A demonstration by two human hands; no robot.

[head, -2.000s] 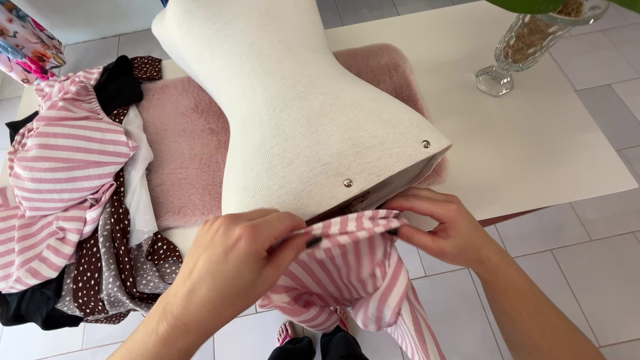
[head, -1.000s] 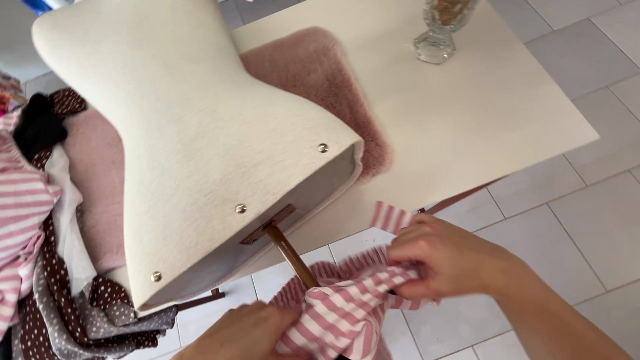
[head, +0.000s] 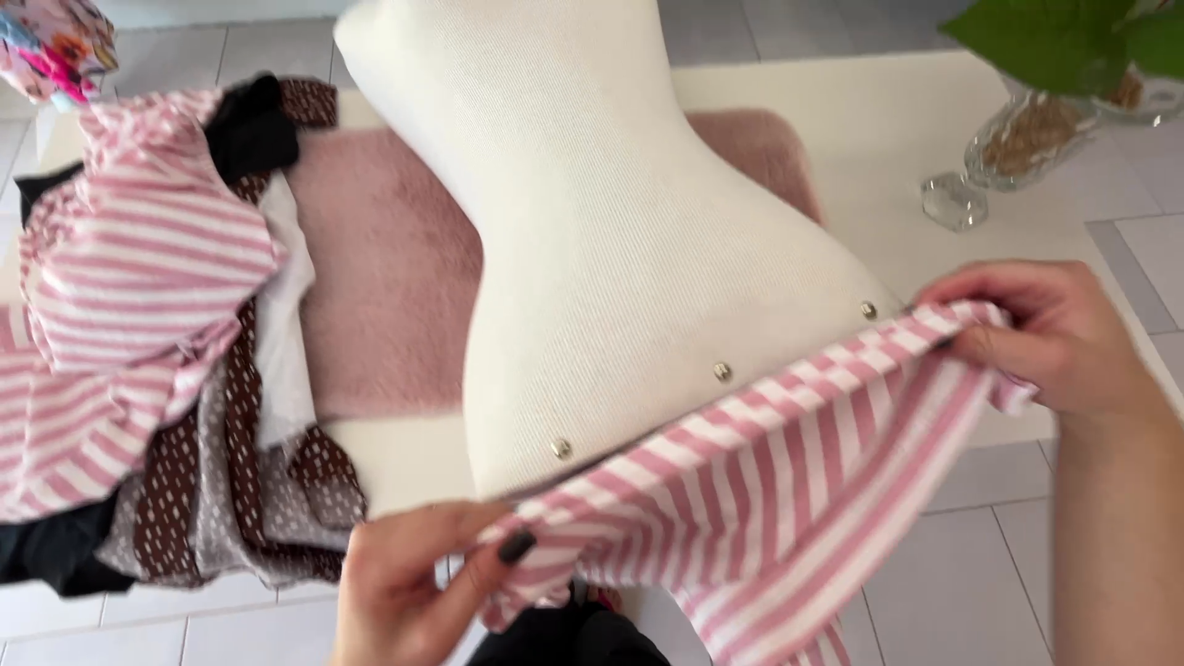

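Observation:
A pink-and-white striped garment (head: 740, 472) is stretched along the lower edge of a white fabric dress form (head: 629, 240), which lies on a table. My left hand (head: 425, 573) pinches one end of its waistband between thumb and fingers, near the form's lower left corner. At the lower right corner my right hand (head: 1027, 333) grips the other end. Three metal studs run along the form just above the band. The form's open bottom is hidden behind the cloth, whose loose part hangs down toward the floor.
On the white table (head: 888, 102), a pink fluffy mat (head: 388, 277) lies under the form. A pile of clothes (head: 139, 277), striped, black, white and dotted brown, covers the left end. Glassware (head: 1027, 148) and a green leaf (head: 1045, 42) are at the upper right.
A second ago the garment was bunched below the form, around the brown rod at its open bottom. My hands have moved apart, and the waistband is now spread across the form's lower edge.

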